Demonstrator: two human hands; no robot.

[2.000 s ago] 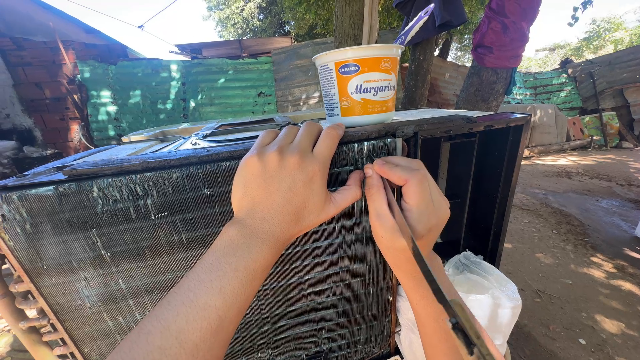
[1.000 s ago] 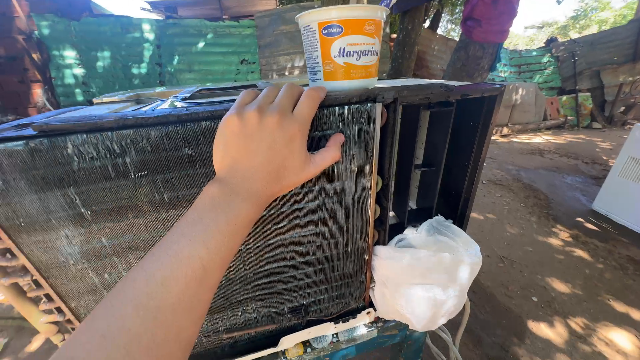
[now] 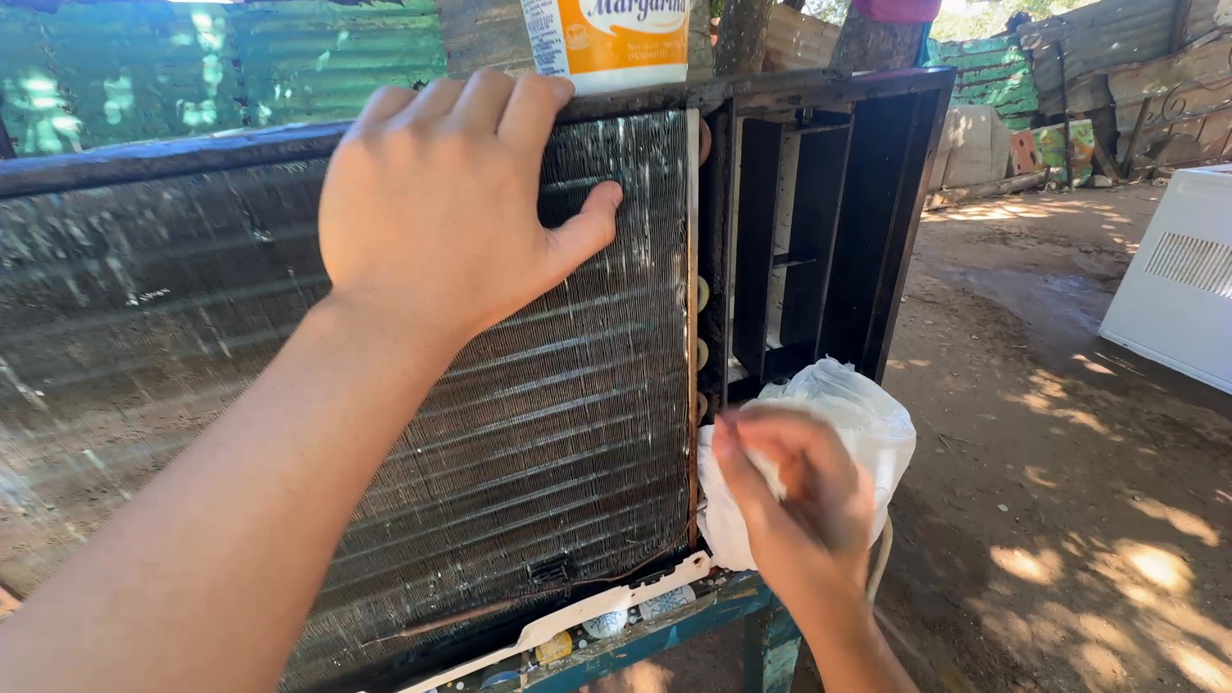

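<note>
My left hand [image 3: 462, 202] rests on the top edge of the dark finned coil [image 3: 539, 385] of an air conditioner, fingers over the rim and thumb against the fins. It holds nothing loose. Low on the right, my right hand [image 3: 804, 481] is blurred, fingers bent, in front of a white plastic bag [image 3: 866, 414]; whether anything is between its fingers cannot be told. Beside the coil is the unit's black housing [image 3: 866, 212] with open compartments. A margarine tub [image 3: 626, 48] stands on top, behind my left fingertips. A thin dark strip [image 3: 452, 619] lies along the coil's bottom.
A blue-green painted table [image 3: 674, 626] supports the unit, with a pale strip [image 3: 587, 606] along the coil's lower edge. A white vented casing [image 3: 1179, 279] stands on the dirt ground at the right. Corrugated metal fencing [image 3: 337, 63] and tree trunks are behind.
Two seconds ago my right hand held a long thin strip at the coil's upper right; it was out of view one second ago and is now low by the bag. My left hand stays on the coil.
</note>
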